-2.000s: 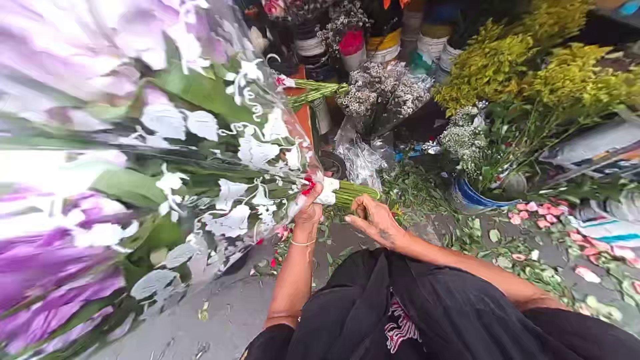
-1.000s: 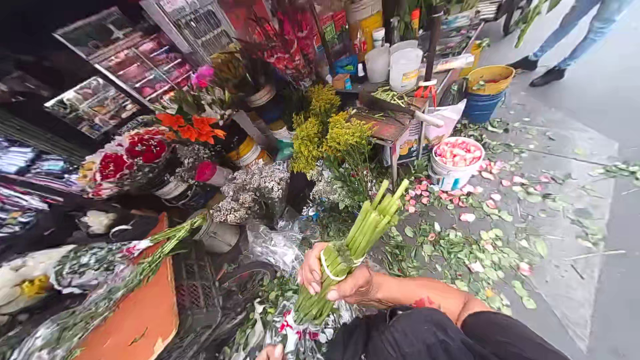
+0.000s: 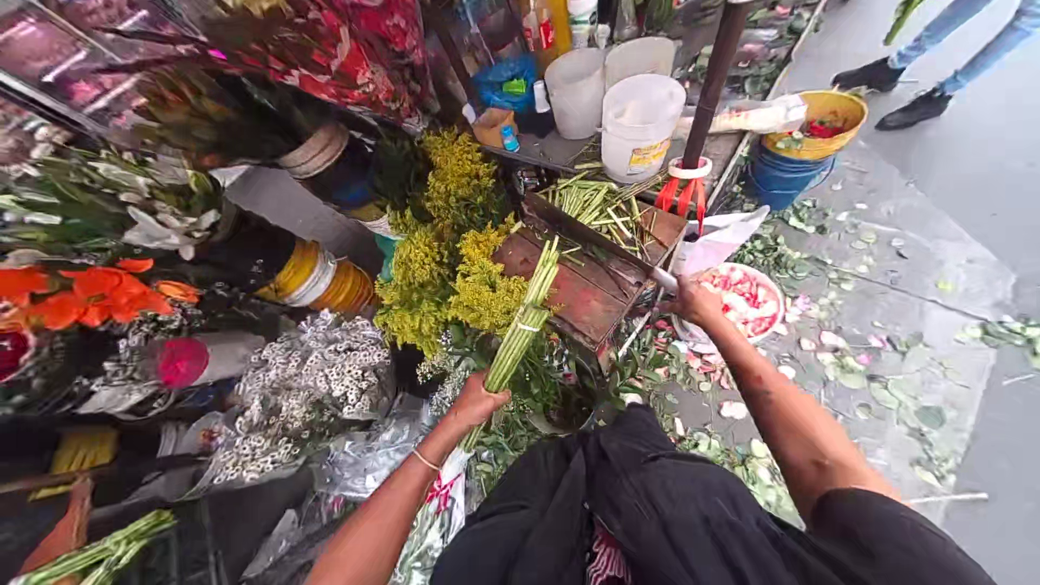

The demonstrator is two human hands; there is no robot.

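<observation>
My left hand (image 3: 479,400) is closed around a bundle of green flower stems (image 3: 513,345), bound with a thin band above my grip. The stem ends point up and away, towards a worn reddish wooden block (image 3: 578,284). Below my hand hangs the wrapped part of the bouquet, with a red and white ribbon (image 3: 441,493). My right hand (image 3: 697,299) grips the pale handle of a long dark blade, seemingly a machete (image 3: 597,240), which lies across the wooden top. Cut stem pieces (image 3: 597,207) are heaped behind the blade.
Yellow filler flowers (image 3: 479,276) stand left of the block. A bucket of petals (image 3: 743,302) is beside my right hand. White buckets (image 3: 642,126) stand behind; small white flowers (image 3: 317,382) are at left. Leaves litter the ground. A person's legs (image 3: 959,49) show at upper right.
One second ago both hands were at the stems; my right hand has left them and now holds the blade's handle. The stem ends now lie near the wooden block. The view has shifted.
</observation>
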